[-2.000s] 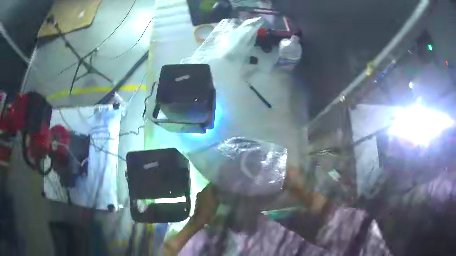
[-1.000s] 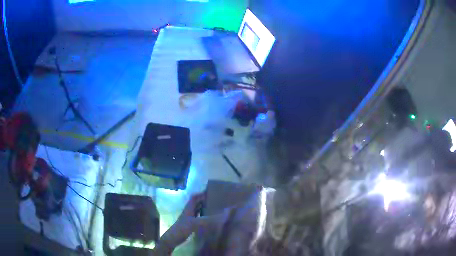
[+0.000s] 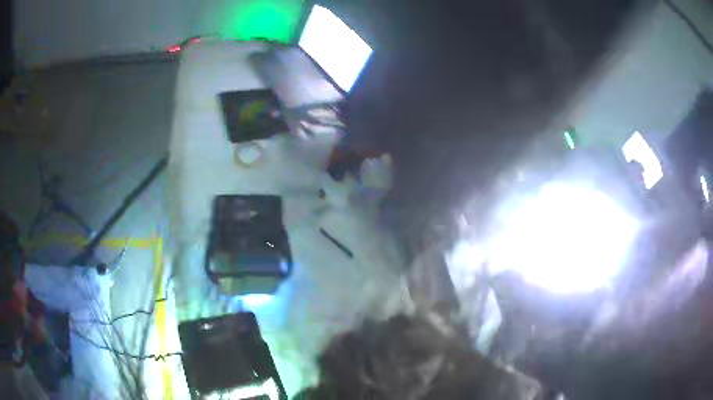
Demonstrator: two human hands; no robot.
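Two black lamp units stand on the white table. The farther lamp unit (image 3: 249, 238) has a blue-white glow at its near edge. The nearer lamp unit (image 3: 227, 355) is cut off by the bottom edge and glows white below. A dark, blurred mass (image 3: 391, 355) fills the bottom middle; I cannot tell what it is. Neither of my hands can be made out.
The white table (image 3: 207, 168) bears a pen (image 3: 337, 242), a tape roll (image 3: 249, 154), a flat black pad (image 3: 253, 114), a bottle (image 3: 376, 172) and a laptop (image 3: 336, 48). A blinding light (image 3: 567, 238) is at right. Cables and a low side table (image 3: 86, 305) are at left.
The view has turned, bringing the bright light closer to the middle. The bag and the hands at the bottom middle no longer show. The far lamp unit's place on the table looks unchanged.
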